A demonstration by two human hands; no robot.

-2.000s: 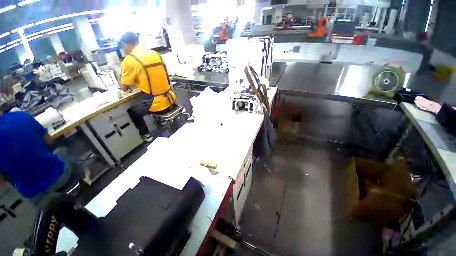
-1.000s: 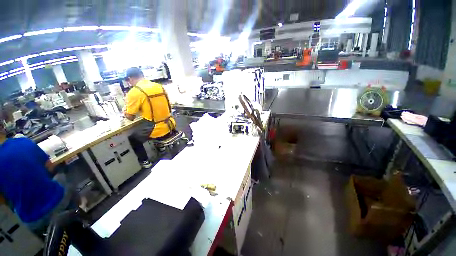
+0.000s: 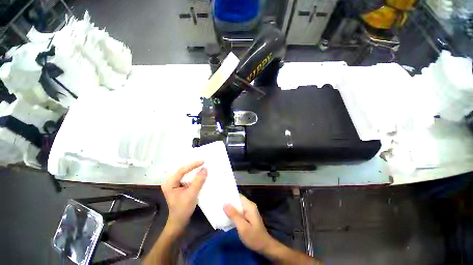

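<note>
A white stack of cut pieces (image 3: 217, 189) is held between my two bare hands in front of the skiving machine. My left hand (image 3: 184, 194) grips its left side, thumb on top. My right hand (image 3: 247, 223) grips its lower right corner, thumb on top. The far end of the stack reaches the front of the skiving machine (image 3: 259, 64), just below the shiny feed area (image 3: 236, 141). The black bed cover (image 3: 306, 121) lies to the right. A cream disc (image 3: 222, 76) sits on the machine arm.
White stacks (image 3: 111, 137) stand on the table at left, with bundles tied in black (image 3: 65, 67) beyond. More white piles (image 3: 451, 88) lie at far right. A square stool (image 3: 78, 234) stands on the floor at lower left. A person in blue (image 3: 236, 10) is beyond the machine.
The view has swung from the room down and left onto the machine and table. Both hands and the white stack are now in view; neither hand showed before.
</note>
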